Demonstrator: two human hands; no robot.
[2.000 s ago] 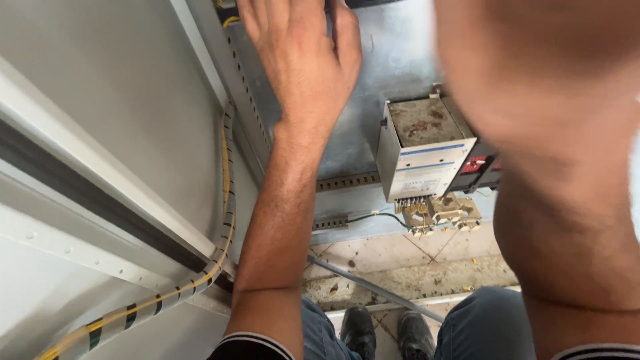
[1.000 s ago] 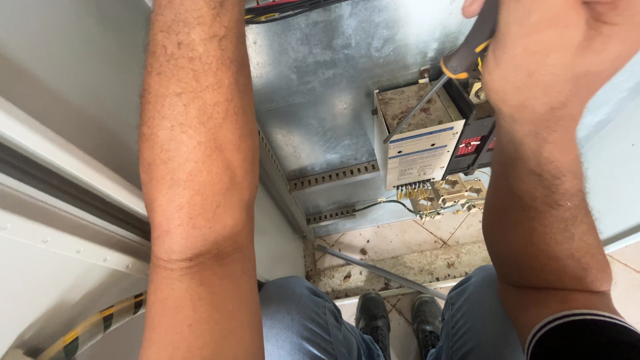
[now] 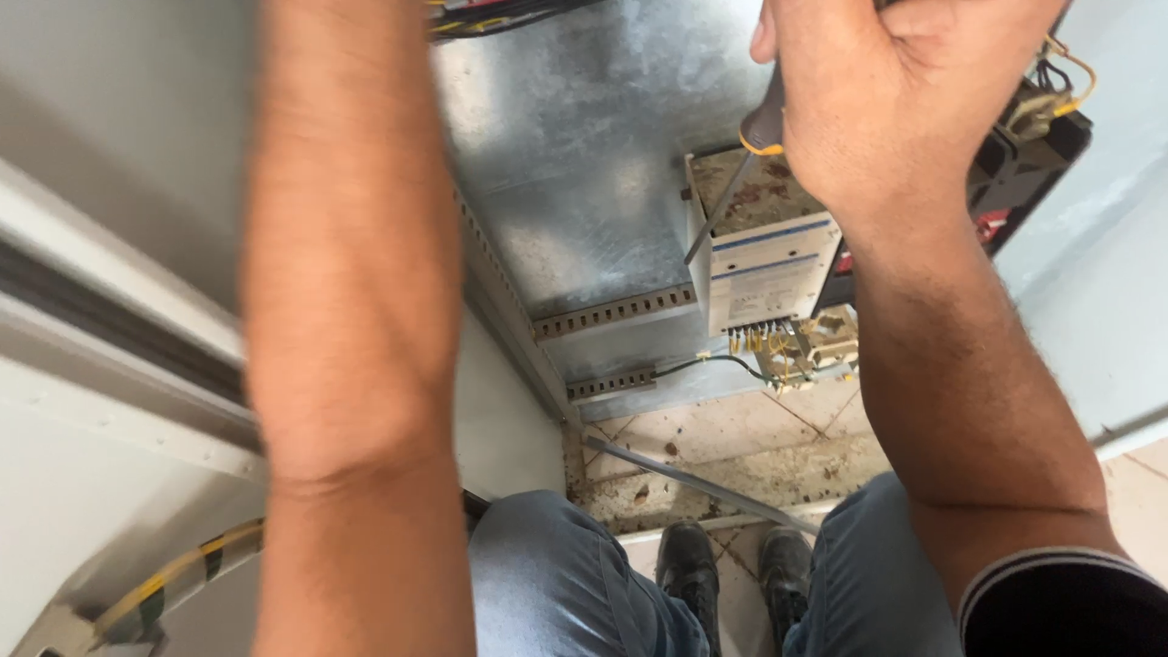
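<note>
My right hand [image 3: 885,100] is closed around the dark handle of a screwdriver [image 3: 762,128] with a yellow collar. Its shaft slants down to the left, in front of a pale boxed electrical device [image 3: 771,265] with blue stripes and a dirty top; whether the tip touches anything cannot be told. Only my left forearm [image 3: 351,274] shows, blurred, on the left of the view; the hand itself is beyond the top edge. Yellow-ended wires [image 3: 753,342] come out under the boxed device, beside beige terminal parts [image 3: 826,338].
Behind is a galvanized metal mounting plate [image 3: 575,182] with slotted strips [image 3: 620,310]. A wire bundle [image 3: 502,18] runs along the top. A black electrical device [image 3: 1031,173] stands at right. A striped cable sleeve [image 3: 182,575] lies lower left, and a grey bar [image 3: 703,488] crosses the cabinet's base.
My left hand, seen against the mounting plate two seconds ago, has gone out beyond the top edge. The screwdriver, not visible in the oldest frame, shows in my right hand.
</note>
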